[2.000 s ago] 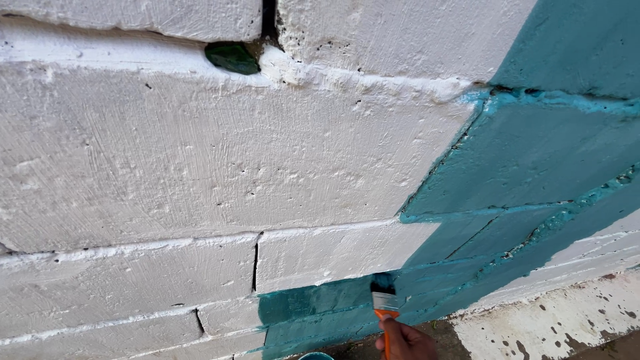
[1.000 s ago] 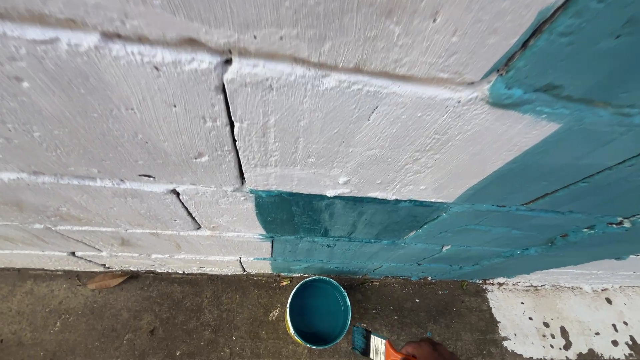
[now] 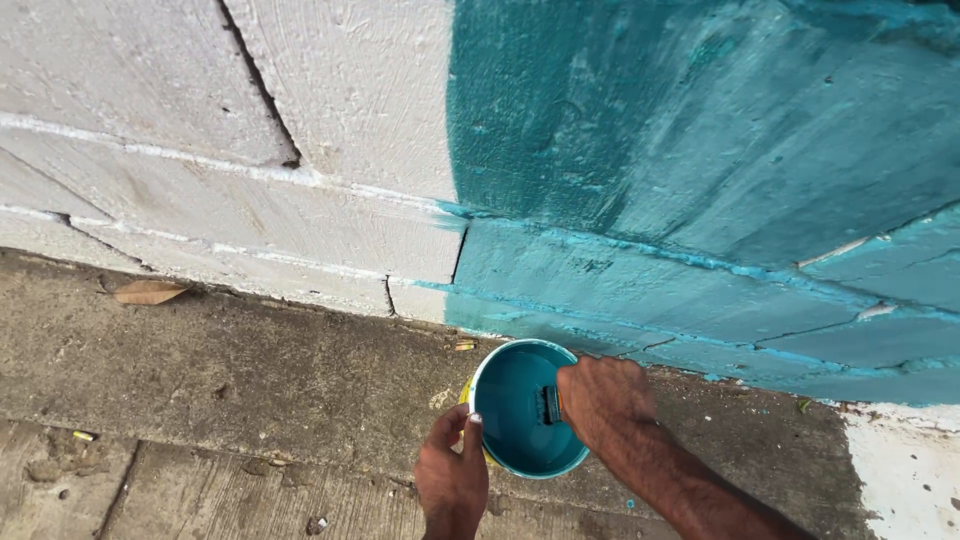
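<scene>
A round bucket of teal paint stands on the concrete ground close to the foot of a block wall. My left hand pinches the bucket's left rim between thumb and fingers. My right hand is over the right rim, holding a paintbrush whose dark bristles point into the bucket at the paint; most of its handle is hidden by the hand. Behind the bucket, the wall is teal on the right and white on the left, with a nearly upright edge between the two colours.
A dry leaf lies on the ground by the wall at left. Small scraps lie behind the bucket, and another at lower left. White-painted ground shows at lower right. Gaps and ridged joints run between the blocks.
The brush was against the wall two seconds ago, then beside the bucket, and is now in it. My left hand has come into view onto the rim. The view has shifted down to the ground.
</scene>
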